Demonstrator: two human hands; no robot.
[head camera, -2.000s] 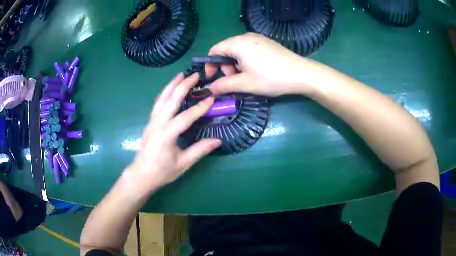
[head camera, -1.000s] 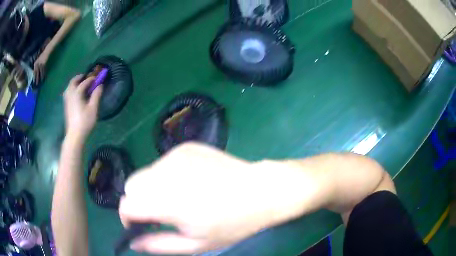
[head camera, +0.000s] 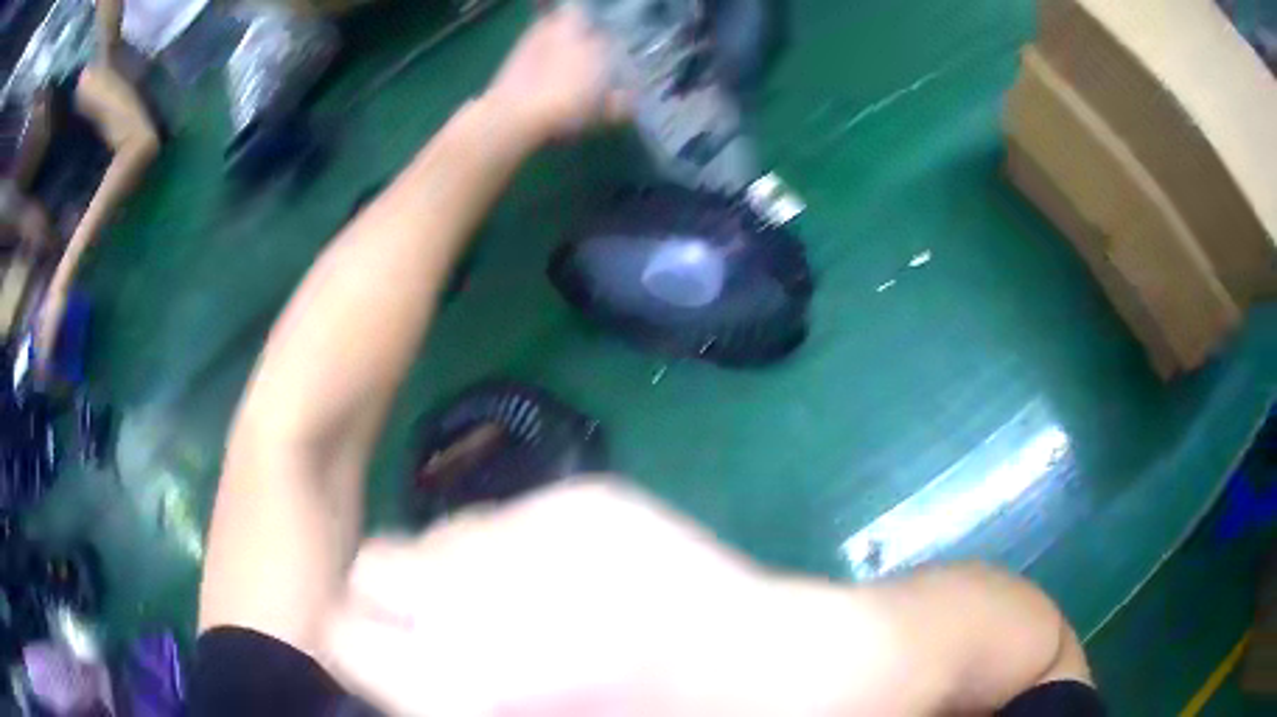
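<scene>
My left hand (head camera: 560, 73) is stretched out at the top, blurred, against a grey speckled strip or bag (head camera: 691, 123); its fingertips are unclear, so a grip cannot be told. Just below the strip lies a black ribbed fan housing with a grey round centre (head camera: 682, 273). My right hand (head camera: 588, 602) is large, overexposed and blurred at the bottom. Its fingers are indistinct, and no tool shows in it. Behind it lies another black ribbed housing (head camera: 518, 427) with a brownish bar across its hub, partly covered by the hand.
A brown cardboard box (head camera: 1120, 210) stands at the right on the green bench (head camera: 896, 406). Another person's arm (head camera: 105, 168) shows at the upper left. A blurred pale pink round thing (head camera: 63, 672) and a purple patch (head camera: 154, 672) are at the lower left.
My left hand has left the far-left housing with the purple cell and moved right and farther out to the speckled strip. The view has shifted; the right hand's dark tool no longer shows.
</scene>
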